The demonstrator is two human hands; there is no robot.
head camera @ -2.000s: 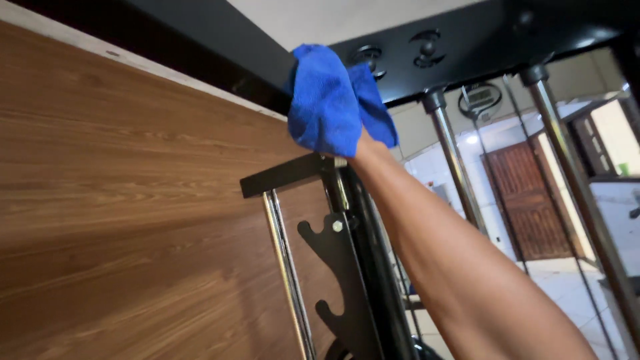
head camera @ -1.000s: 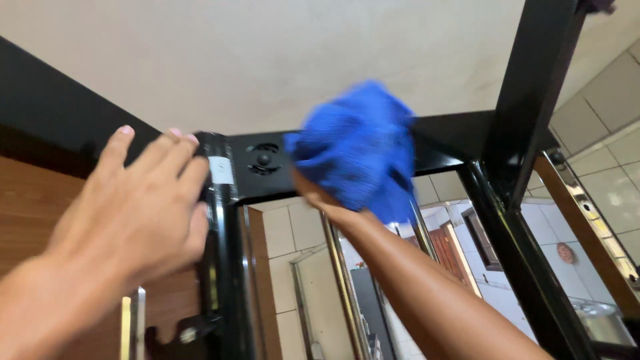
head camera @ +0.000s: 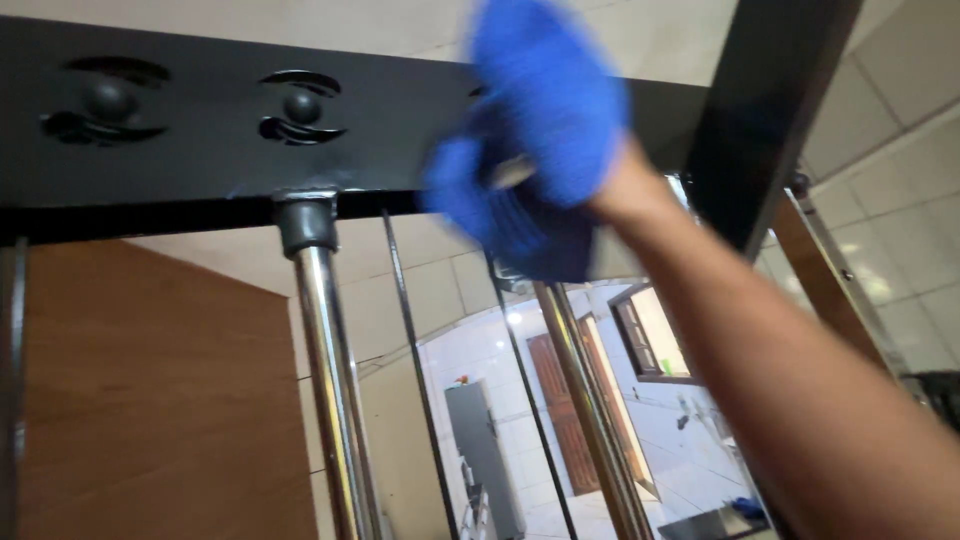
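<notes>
A blue cloth (head camera: 555, 112) covers my right hand (head camera: 604, 176), blurred by motion; the fingers are hidden in it. The cloth lies over the black metal crossbeam (head camera: 210, 135) of a frame, right of two round bolt heads ringed by curved cut-outs. Below the beam, a chrome guide rod (head camera: 330, 390) hangs from a dark collar (head camera: 306, 225), and a second chrome rod (head camera: 592, 405) runs down beneath the cloth. Thin dark cables stand between the rods. My left hand is out of view.
A black upright beam (head camera: 772, 112) rises at the right, close to my forearm. A brown wood panel (head camera: 157, 390) stands at the left behind the frame. Through the rods show a grey cabinet (head camera: 484, 457), a wooden door (head camera: 562, 405) and a window (head camera: 656, 330). Tiled walls surround the frame.
My left hand, on the frame's left part one second ago, has gone out of view. The cloth in my right hand is further right along the crossbeam. The view has shifted closer to the beam.
</notes>
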